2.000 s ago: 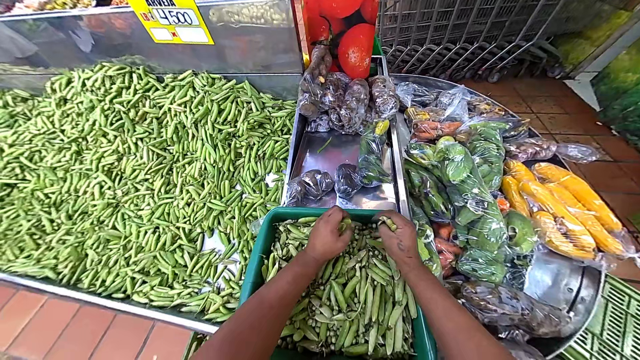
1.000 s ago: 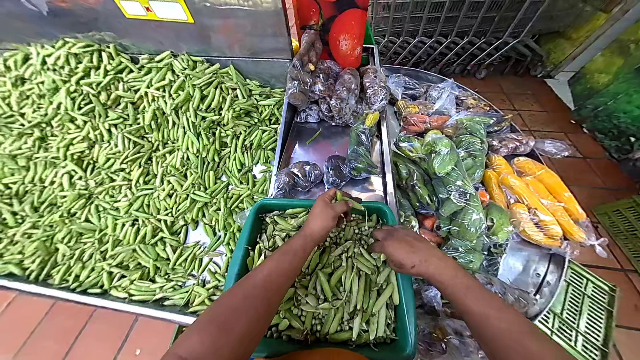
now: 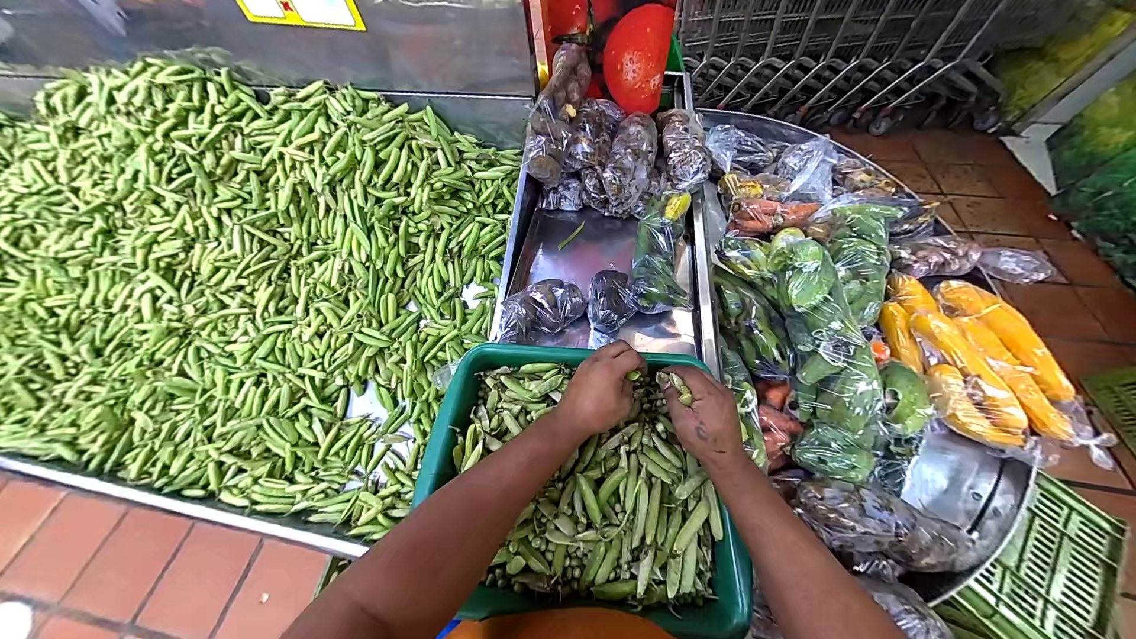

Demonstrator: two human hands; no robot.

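A green plastic crate (image 3: 444,426) stands below my hands, filled with green pea pods (image 3: 612,510) and loose peas. Over its far side my left hand (image 3: 603,388) is closed, with a bit of green pod showing at its fingertips. Close to its right, my right hand (image 3: 707,415) holds a pea pod (image 3: 679,389) between thumb and fingers. The hands are slightly apart. To the left, a large heap of pea pods (image 3: 248,284) covers a metal-edged display bin (image 3: 177,506).
Beyond the crate, a metal tray (image 3: 568,253) holds plastic-wrapped vegetables. On the right, a round metal stand (image 3: 967,479) bears wrapped green vegetables (image 3: 825,355) and yellow plantains (image 3: 994,364). A slatted green crate (image 3: 1047,559) sits at lower right; shopping carts (image 3: 834,53) stand behind.
My right hand has come up from the pods to the crate's far side, near my left hand, and now holds a pod.
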